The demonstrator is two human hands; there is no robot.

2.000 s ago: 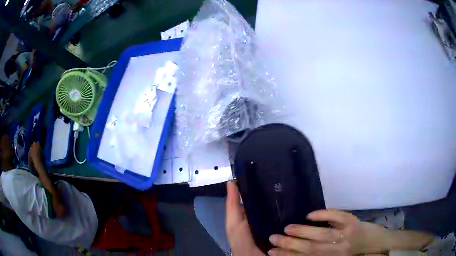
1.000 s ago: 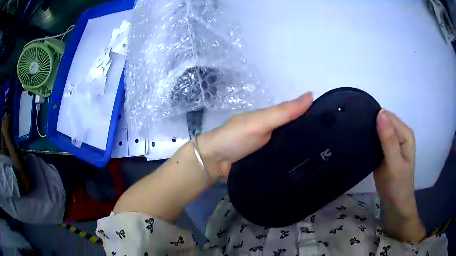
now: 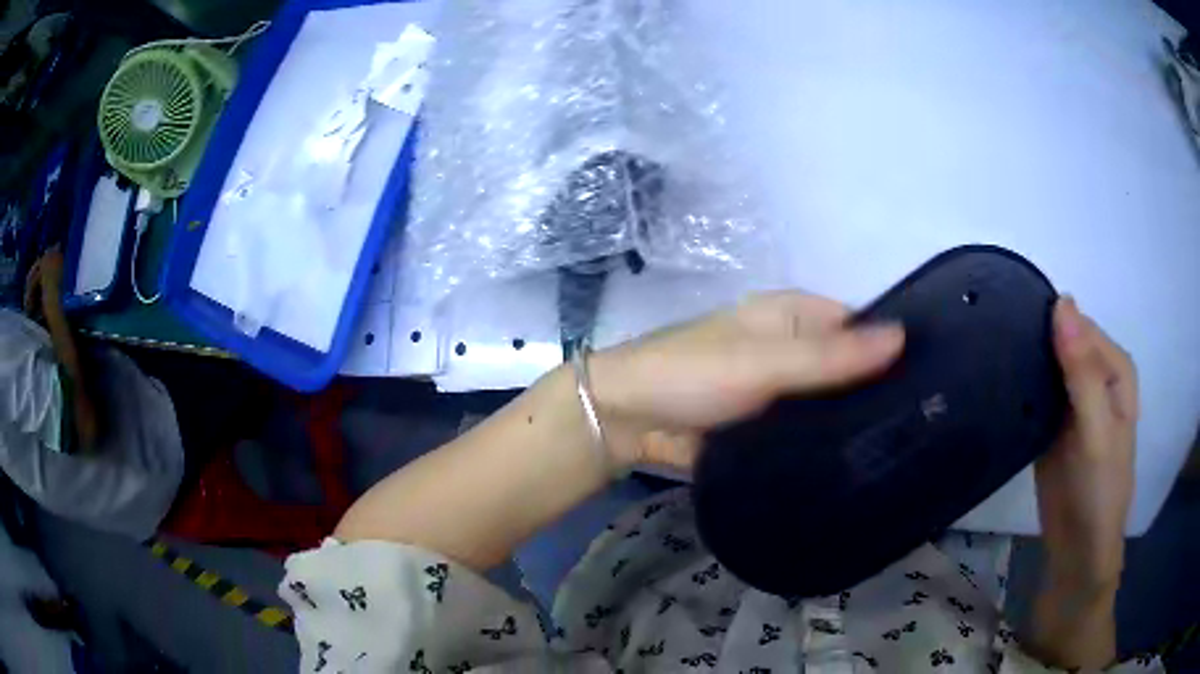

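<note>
A black oval plastic housing [image 3: 908, 421] is held tilted above the near edge of the white sheet, its smooth matt side with small pale marks facing me. My left hand [image 3: 750, 369] lies across its left side, thumb or finger on the upper face; it is a little blurred and its other fingers are partly hidden. My right hand [image 3: 1090, 395] grips the housing's right edge with the fingertips near its top. Bubble wrap [image 3: 526, 145] with a dark item [image 3: 605, 204] inside lies beyond my left hand, and a dark strap-like part [image 3: 579, 310] sticks out of its mouth.
The white sheet [image 3: 895, 119] covers the bench. A blue tray [image 3: 305, 366] with white scraps is at the left, a white strip with dark dots [image 3: 490, 362] near the front edge. A green fan [image 3: 155, 116] stands beyond the tray. A person's arm [image 3: 73, 356] is at far left.
Since one second ago the housing and both hands have shifted right in view, and my left hand lies further over the housing's face. Earlier the housing was more upright, with both hands at its lower end.
</note>
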